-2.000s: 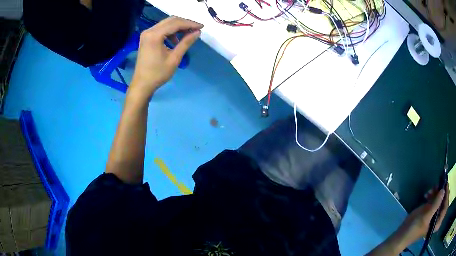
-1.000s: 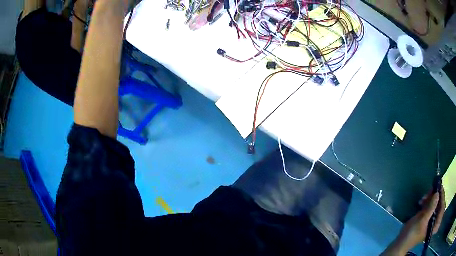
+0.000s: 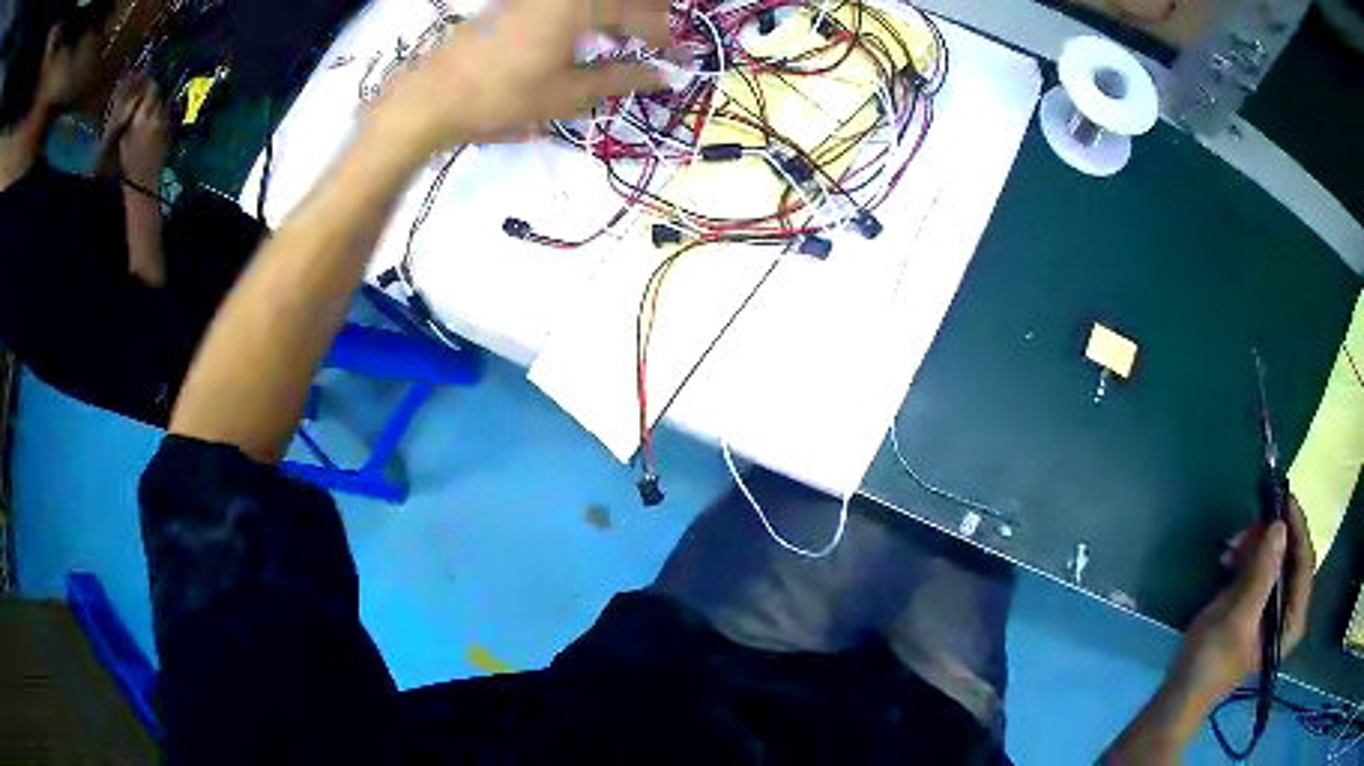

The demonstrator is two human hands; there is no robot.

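Observation:
My right hand (image 3: pixel 1260 591) holds the black soldering iron (image 3: pixel 1275 524) at the right, its thin tip pointing up over the green mat. My left hand (image 3: pixel 554 68) is blurred over the white sheet (image 3: pixel 763 352), beside and partly in front of the tangle of wire harnesses (image 3: pixel 718 150); its fingers look apart, and I cannot tell whether it holds anything. A small holding block (image 3: pixel 1111 349) with a pale yellow top stands on the mat. A thin white lead wire (image 3: pixel 793 546) loops over the bench edge. Tiny silvery pieces (image 3: pixel 1080 561) lie near that edge.
A white solder spool (image 3: pixel 1103 102) stands at the far bench edge. A yellow paper strip (image 3: pixel 1339 434) lies at the right. A black plug (image 3: pixel 651 489) hangs off the bench edge. A person in dark clothes (image 3: pixel 90 299) sits at the left by a blue stool (image 3: pixel 382 352).
My left hand has moved from the near left, out over the bench, and now over the harnesses. The view has shifted, showing more of the neighbouring person. My right hand still holds the iron.

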